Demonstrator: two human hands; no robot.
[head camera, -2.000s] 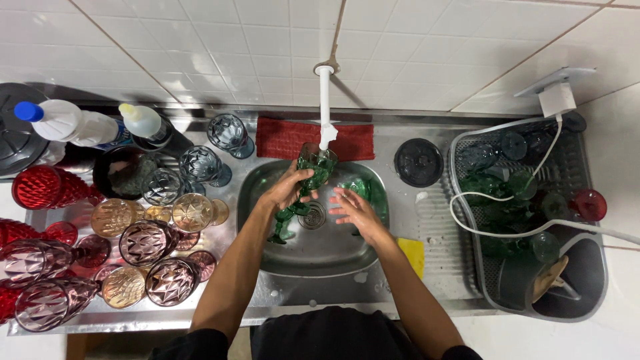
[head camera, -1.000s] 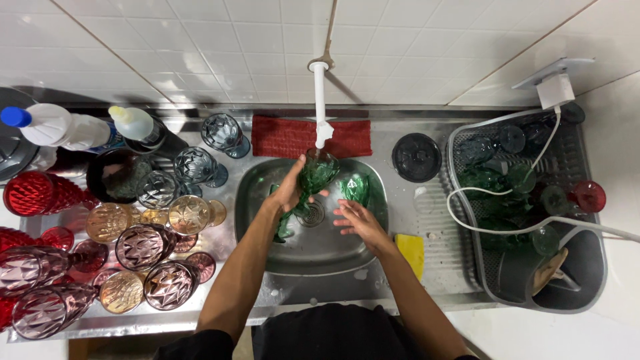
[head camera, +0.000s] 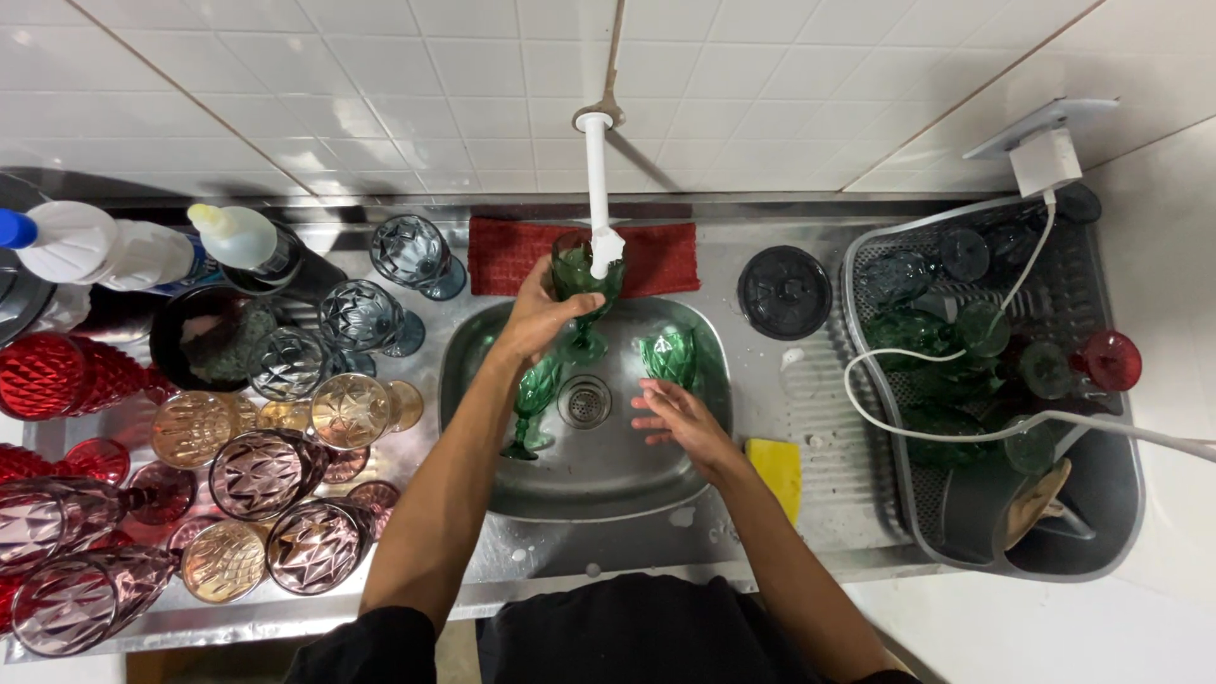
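My left hand (head camera: 548, 318) grips a green glass goblet (head camera: 581, 285) upright beneath the white faucet (head camera: 598, 190). The spout end overlaps the goblet's mouth. My right hand (head camera: 686, 425) is over the right part of the steel sink (head camera: 608, 499), fingers apart and holding nothing. Just above its fingertips, a green glass (head camera: 668, 354) lies in the basin. Another green goblet (head camera: 534, 397) lies left of the drain (head camera: 584, 402), partly hidden by my left forearm.
Several colored goblets (head camera: 316, 549) crowd the left counter beside bottles (head camera: 241, 237). A red cloth (head camera: 503, 256) lies behind the sink. To the right are a black lid (head camera: 785, 293), a yellow cloth (head camera: 775, 473) and a gray dish rack (head camera: 1021, 570) of glassware, crossed by a white cable (head camera: 860, 391).
The goblet in my left hand, tilted earlier, now stands more upright under the faucet. My right hand stays low over the sink, still empty.
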